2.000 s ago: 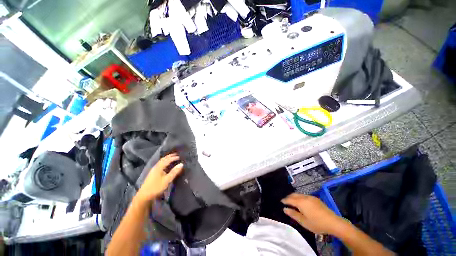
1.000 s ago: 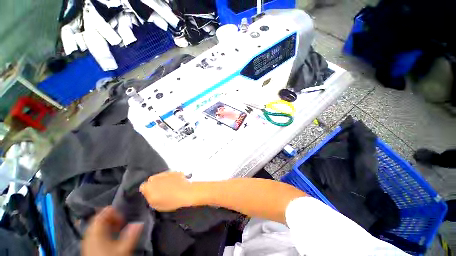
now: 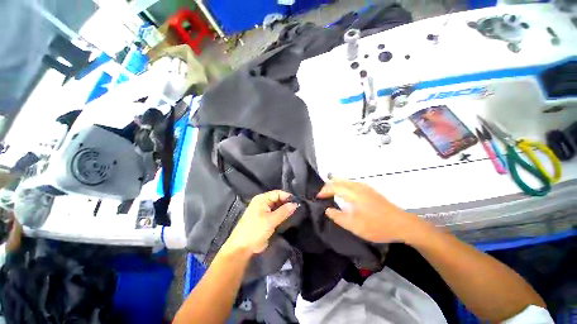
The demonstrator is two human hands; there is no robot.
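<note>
The dark grey garment (image 3: 253, 104) lies heaped on the table left of the needle area and hangs over the front edge toward the lap. My left hand (image 3: 269, 218) pinches its fabric between thumb and fingers. My right hand (image 3: 357, 209) pinches the same fabric just to the right, the fingertips of both hands close together. The white sewing machine (image 3: 436, 76) stands to the right, its presser foot area (image 3: 379, 126) away from the pinched fabric. Pale cloth (image 3: 373, 300) lies on the lap below.
A lit smartphone (image 3: 444, 131) lies on the bed. Slim pink-handled snips (image 3: 492, 152) and shears with green and yellow handles (image 3: 528, 168) lie right of it, near a black object (image 3: 561, 145). A neighbouring machine (image 3: 101, 163) stands left. A red stool (image 3: 190, 28) is behind.
The view has swung left and closer. My right hand has come from the right side over to the garment, and both hands now pinch it together. The blue crate of dark cloth has left view.
</note>
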